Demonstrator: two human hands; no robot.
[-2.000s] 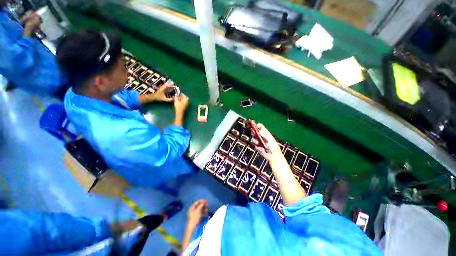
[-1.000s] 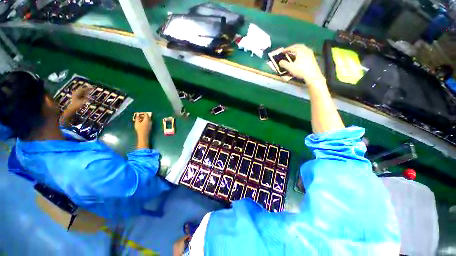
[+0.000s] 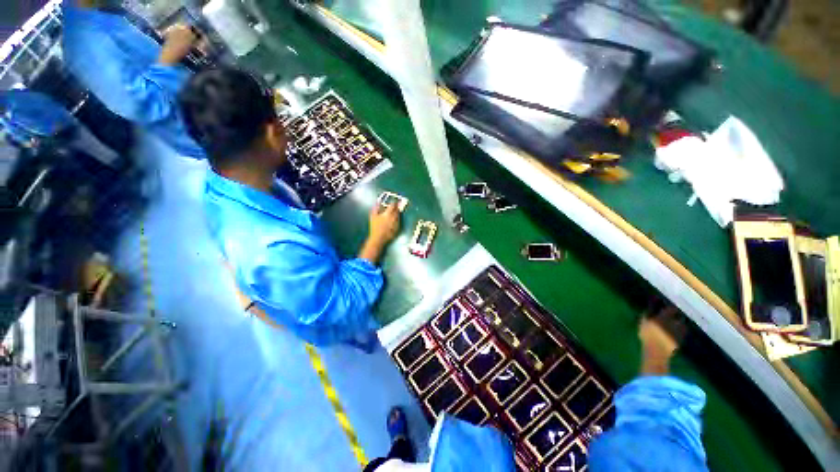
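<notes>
My right hand (image 3: 659,339) is blurred beyond the tray's right side, over the bench by the shelf edge. A dark patch lies at its fingers; I cannot tell if it holds something. My left hand is out of the picture. A large black tray (image 3: 399,354) with red-edged slots holds rows of gold-rimmed phone units (image 3: 505,380), partly covered by my blue sleeves at the bottom. Another gold-rimmed unit (image 3: 774,277) with a dark screen lies on the raised shelf at the right, overlapping a second unit (image 3: 816,284).
A person in a blue smock (image 3: 276,249) sits at left, a hand on a unit near another filled tray (image 3: 336,152). Loose units (image 3: 541,252) lie on the green bench. A white post (image 3: 419,111), black trays (image 3: 553,78) and crumpled white material (image 3: 737,171) stand or lie along the shelf.
My right hand has moved from the shelf edge, where it held a unit, back down over the bench. Units now lie on the shelf there. The view has turned and shifted.
</notes>
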